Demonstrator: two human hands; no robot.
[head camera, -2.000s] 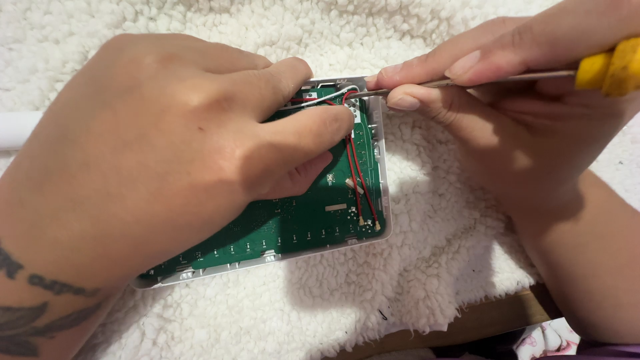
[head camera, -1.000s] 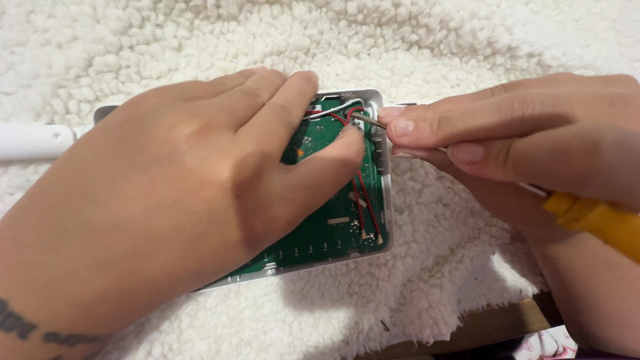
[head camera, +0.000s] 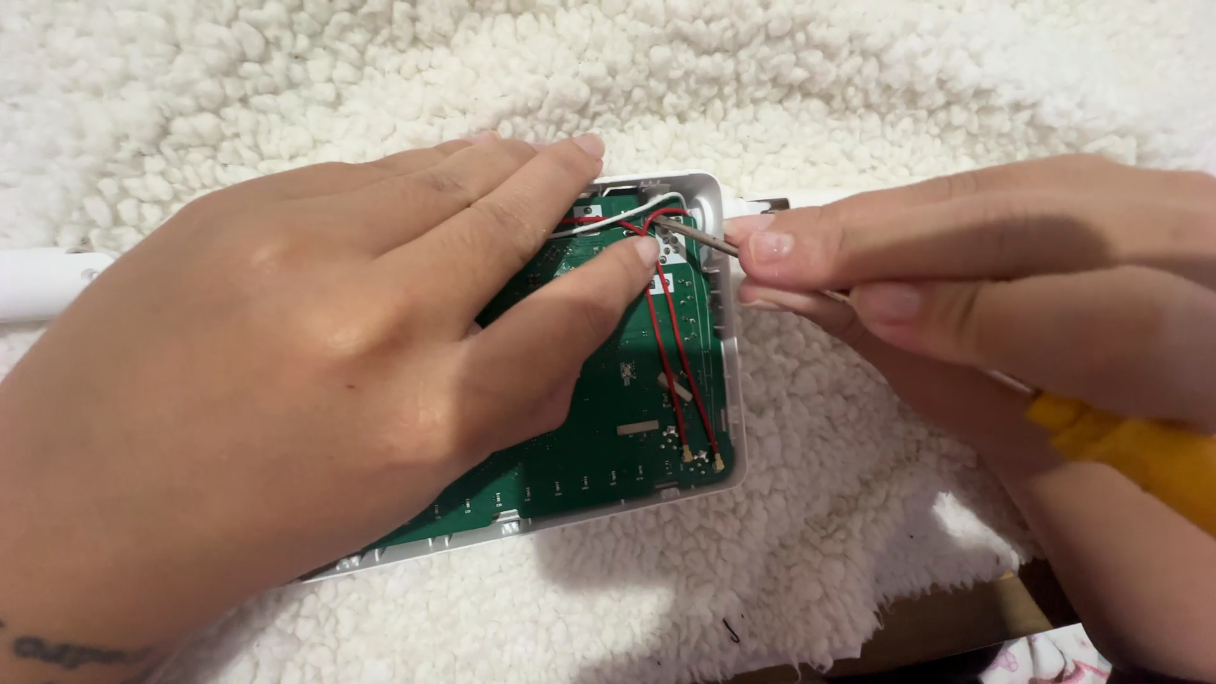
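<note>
A green circuit board (head camera: 608, 380) lies in a shallow white plastic casing (head camera: 730, 380). My left hand (head camera: 370, 313) spreads over its left part, fingertips on the top edge, thumb tip beside the wires. Red antenna wires (head camera: 665, 351) run down the board's right side to small gold connectors (head camera: 703, 460); a white wire (head camera: 632, 217) curves across the top right corner. My right hand (head camera: 950, 252) holds the metal shaft of a screwdriver (head camera: 1121, 446) with a yellow handle. Its tip touches or nearly touches the wires at that corner; exact contact cannot be told.
White fleecy cloth (head camera: 807, 532) lies beneath the casing. A white antenna (head camera: 47, 283) sticks out at the left, and another white part (head camera: 755, 203) shows at the casing's right edge. A brown wooden edge (head camera: 969, 617) and patterned fabric (head camera: 1054, 657) are at the lower right.
The screwdriver has turned from nearly level to a slant, its yellow handle now lower. The fingers of my right hand have shifted along the shaft, while its tip stays near the same corner.
</note>
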